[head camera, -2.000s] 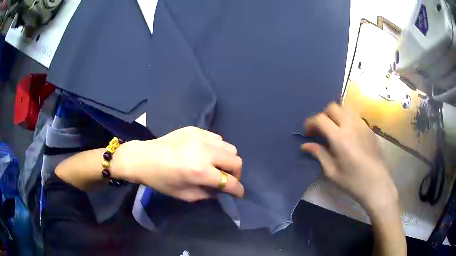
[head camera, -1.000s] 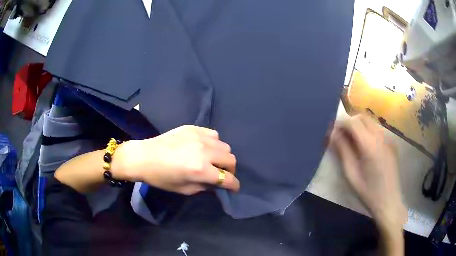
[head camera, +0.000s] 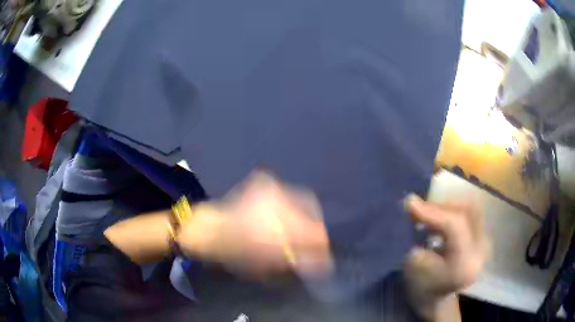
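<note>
The large dark blue-grey cloth panel (head camera: 284, 94) covers the middle of the view and hangs towards my lap. My left hand (head camera: 271, 226) is strongly blurred, with fingers closed at the panel's lower part. My right hand (head camera: 444, 251) is at the panel's lower right edge, fingers curled around something small and dark with a shiny spot; I cannot tell what it is or whether the cloth is gripped too. Another dark cloth edge with a corner (head camera: 170, 149) lies at the left, with a small white bit beside it.
The sewing machine head (head camera: 542, 82) stands at upper right over its lit, worn yellow bed (head camera: 479, 157). Black scissor handles (head camera: 542, 245) lie on the white table (head camera: 498, 251) at right. A red object (head camera: 44, 132) and bundled grey and blue cloth (head camera: 94, 188) are at left.
My left hand has moved slightly right and is blurred. My right hand has come down and left to the panel's edge, fingers curled. The panel has shifted and spread over the left cloth.
</note>
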